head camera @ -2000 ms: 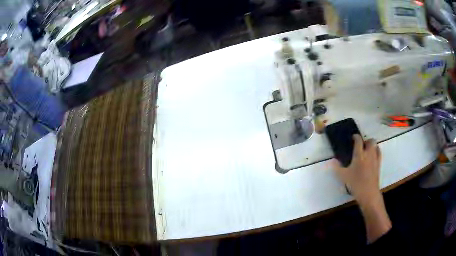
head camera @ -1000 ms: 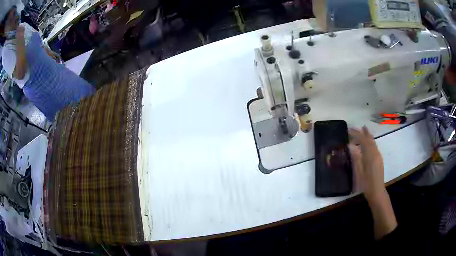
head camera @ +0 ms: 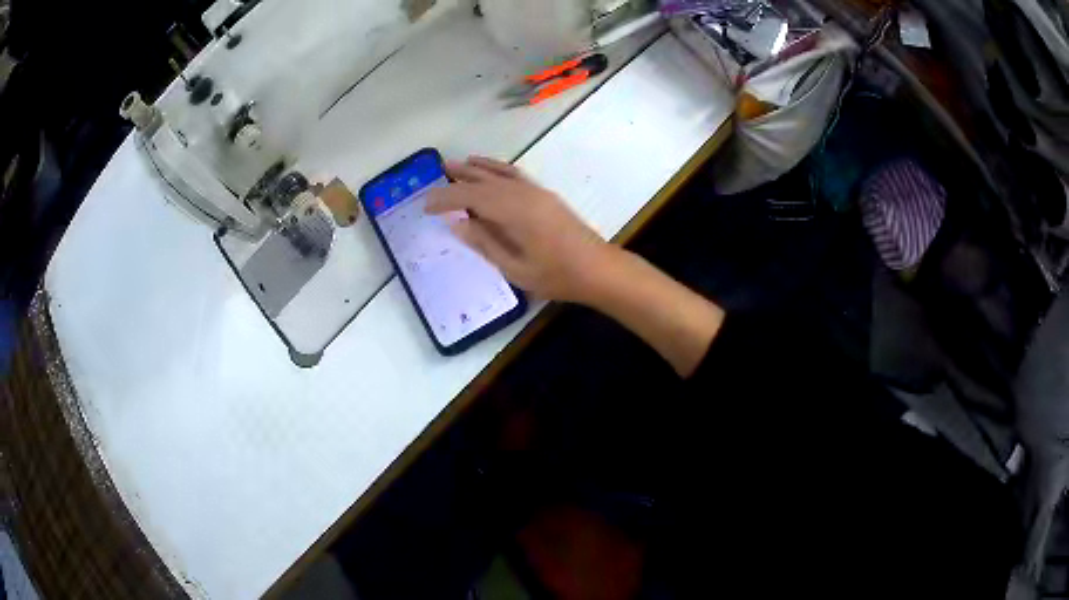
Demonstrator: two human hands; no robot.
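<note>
A smartphone (head camera: 440, 264) lies on the machine bed and white table, its screen lit blue at the top and white below. My right hand (head camera: 522, 229) is over the phone's upper right side, fingers apart and bent above the screen; it does not grip the phone. The bare forearm runs into a dark sleeve. My left hand is not in view. The sewing machine's needle area (head camera: 293, 211) is left of the phone, with the silvery needle plate (head camera: 276, 275) beside it.
Orange-red thread snips (head camera: 563, 82) lie on the bed behind the phone. A pale pouch (head camera: 783, 117) hangs at the table's right end. Plaid cloth (head camera: 53, 469) lies at the far left. Grey cloth (head camera: 938, 399) is at the right. The wood-coloured table edge (head camera: 404, 451) runs diagonally.
The view has swung right and down. The phone's screen, dark before, is now lit. My right hand has moved from beside the phone to over its screen. The person at the left is out of view.
</note>
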